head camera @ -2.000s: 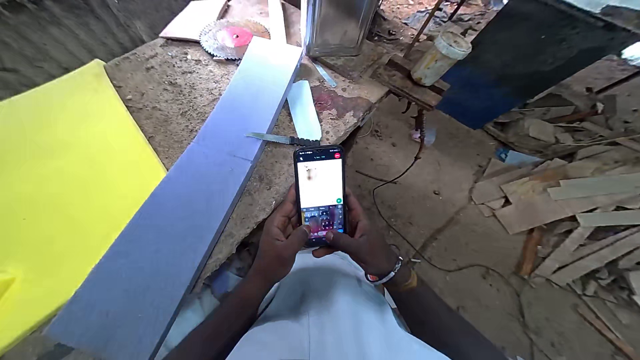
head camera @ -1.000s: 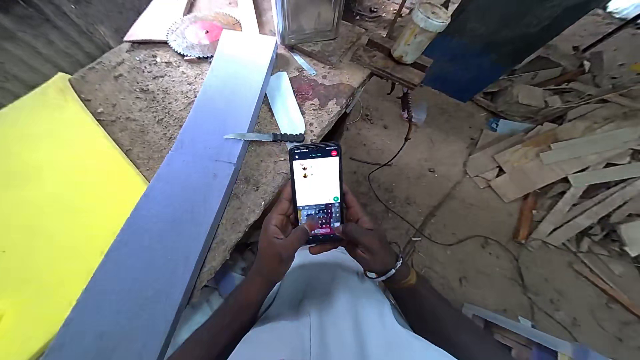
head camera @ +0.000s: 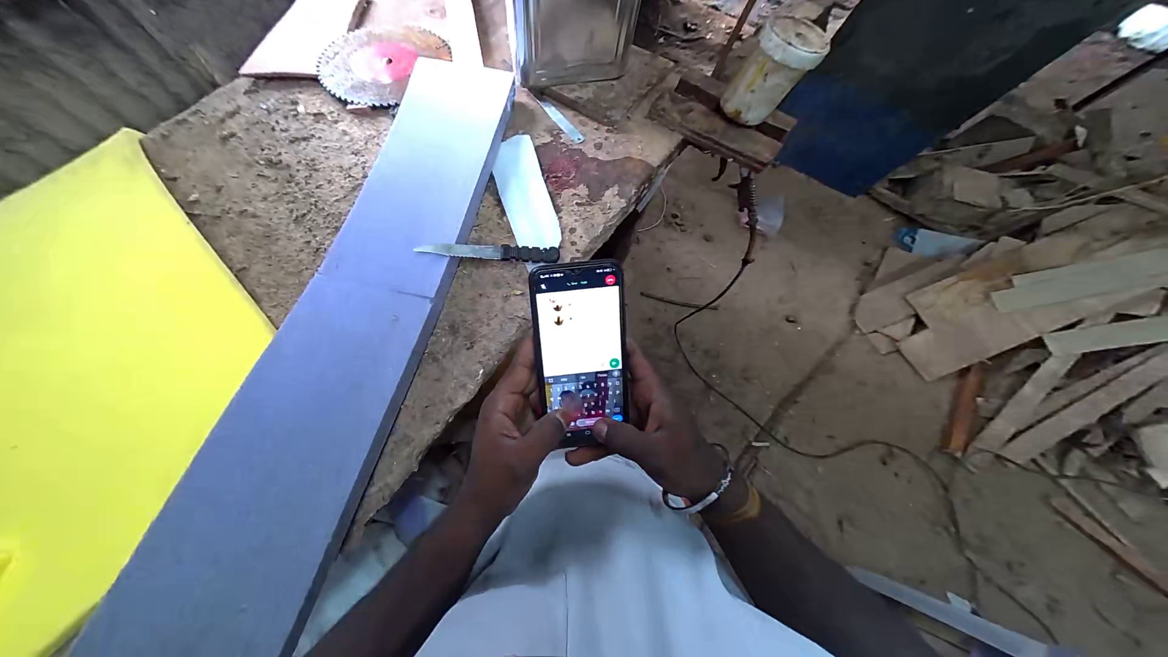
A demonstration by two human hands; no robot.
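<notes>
A smartphone (head camera: pixel 578 333) is held upright between both hands, its screen lit with a keyboard on the lower part. My left hand (head camera: pixel 511 438) grips its left side, the thumb over the keyboard. My right hand (head camera: pixel 664 436) grips the right side, its thumb at the screen's lower edge. Just beyond the phone lies a serrated knife (head camera: pixel 488 252) with a black handle, its blade resting on a long grey-painted board (head camera: pixel 365 347). A pale flat strip (head camera: pixel 527 190) lies beside the board on the worn bench.
A circular saw blade (head camera: pixel 365 66), a metal can (head camera: pixel 579 41) and a small metal strip (head camera: pixel 561 121) are at the bench's back. Yellow sheet (head camera: pixel 109 365) covers the left. A dirty white container (head camera: pixel 776 68) stands beyond the bench. A cable (head camera: pixel 721 388) and wood offcuts (head camera: pixel 1031 301) lie on the floor.
Both hands keep hold of the phone, and the left thumb has shifted over the keyboard. A second small item has appeared on the screen since the earliest frame.
</notes>
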